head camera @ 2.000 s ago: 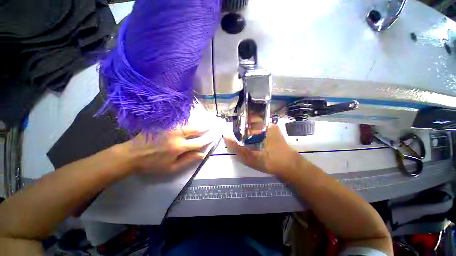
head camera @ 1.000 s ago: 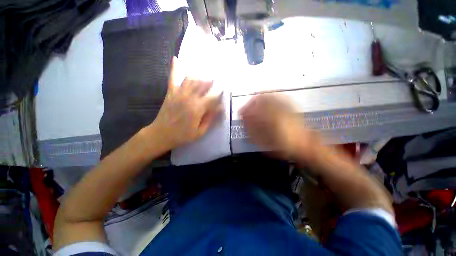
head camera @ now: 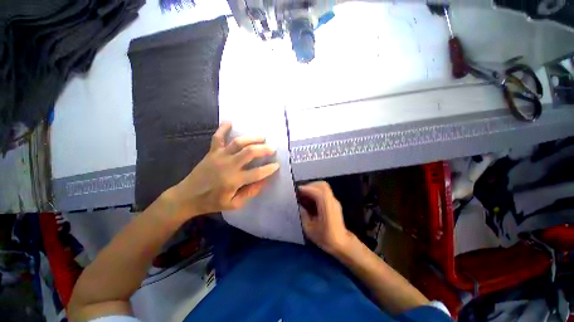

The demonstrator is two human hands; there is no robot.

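Note:
A pale cut piece (head camera: 255,113) runs from under the machine's brightly lit needle area (head camera: 272,31) down over the table's front edge. It lies on a dark panel (head camera: 173,113) that shows at its left, and a thin dark edge shows along its right side. My left hand (head camera: 236,173) lies flat on the pale piece, fingers spread. My right hand (head camera: 321,214) is below the table edge with curled fingers at the right edge of the cloth, pinching it near its lower end. The presser foot is washed out by glare.
A wavy stack of dark panels (head camera: 50,56) lies at the left. A dark-red-handled tool (head camera: 457,58) and scissors (head camera: 522,94) lie at the right of the white table. Measuring tape marks (head camera: 377,139) run along the grey front edge. A red frame (head camera: 440,220) stands below right.
The view has shifted down from the machine head and purple tassel. My right hand has moved down to the cloth's lower right edge. My left hand has slid lower on the pale piece.

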